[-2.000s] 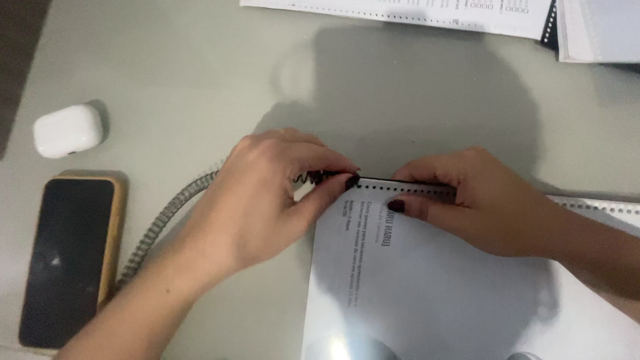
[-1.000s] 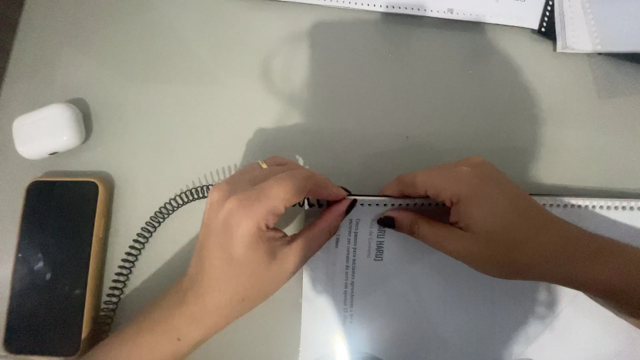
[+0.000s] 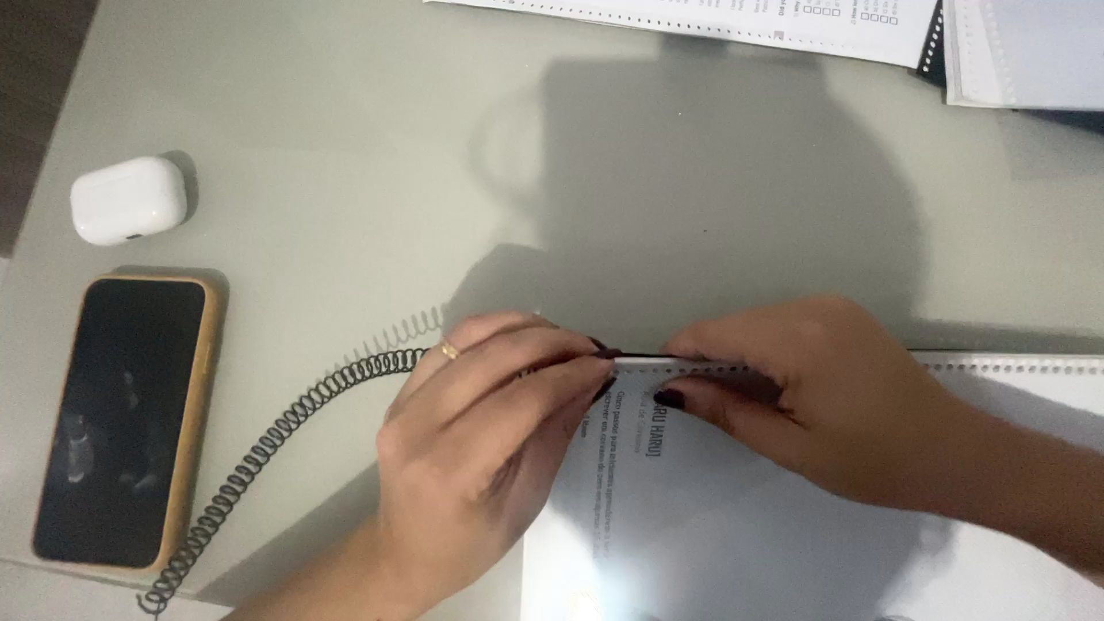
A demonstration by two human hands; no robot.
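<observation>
A stack of punched paper sheets point(image 3: 733, 517) lies at the lower right, its row of holes along the upper edge. My right hand point(image 3: 802, 397) pinches that edge between thumb and fingers. At the stack's upper left corner, the fingertips of my left hand point(image 3: 492, 431) are closed around the punched edge and the end of a black spiral binding coil point(image 3: 276, 435). From under my left hand the coil curves down to the lower left, beside the phone. My fingers hide the spot where coil and holes meet.
A smartphone in a yellowish case point(image 3: 125, 423) lies at the left, below a white earbud case point(image 3: 129, 200). Printed punched sheets point(image 3: 690, 17) and another punched stack with a clear cover point(image 3: 1026, 56) lie along the top. The table's edge point(image 3: 52, 138) runs down the left.
My left hand has shifted its grip, its fingers now covering the corner and the coil's end. My right hand keeps hold of the punched edge.
</observation>
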